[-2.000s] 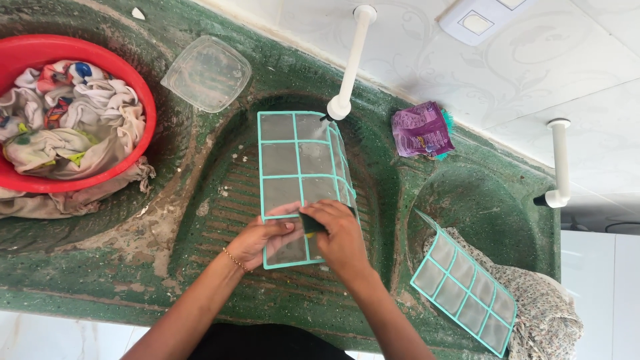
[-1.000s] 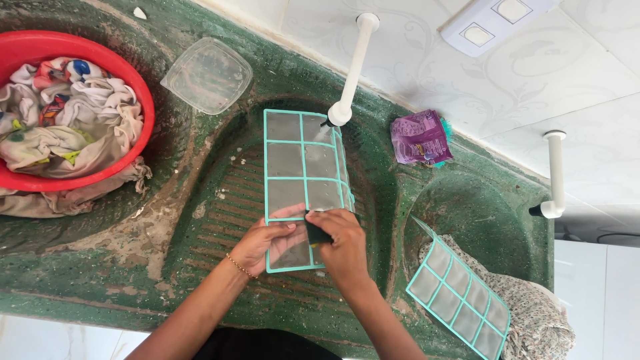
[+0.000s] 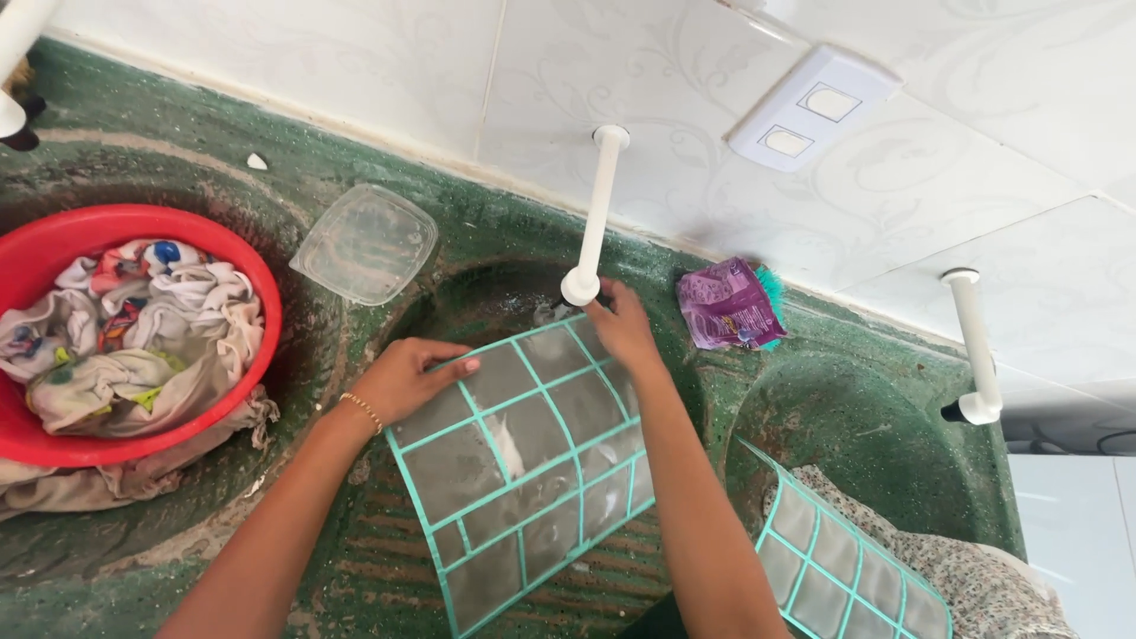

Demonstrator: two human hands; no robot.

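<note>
My left hand [image 3: 413, 377], with a thin bracelet at the wrist, grips the upper left edge of a mesh air filter [image 3: 532, 435] with a turquoise plastic frame. The filter lies tilted over the ribbed middle basin, wet in places. At the black outlet of the middle white pipe tap [image 3: 596, 222] is my right hand [image 3: 621, 324], its fingertips on or just behind the outlet and partly hidden. A second mesh filter [image 3: 839, 568] leans in the right basin against a speckled cloth [image 3: 958, 577].
A red basin [image 3: 271, 355] of wet clothes stands at the left. A clear plastic lid or tray [image 3: 368, 244] lies behind the middle basin. Near the wall is a purple packet [image 3: 728, 302] over something turquoise. Another white tap [image 3: 972, 346] juts out at the right, below a switch plate [image 3: 812, 106].
The filter has turned from upright to slanted. My left hand has moved up to its top edge, and my right hand from its lower part to the tap. The dark pad under my right hand no longer shows.
</note>
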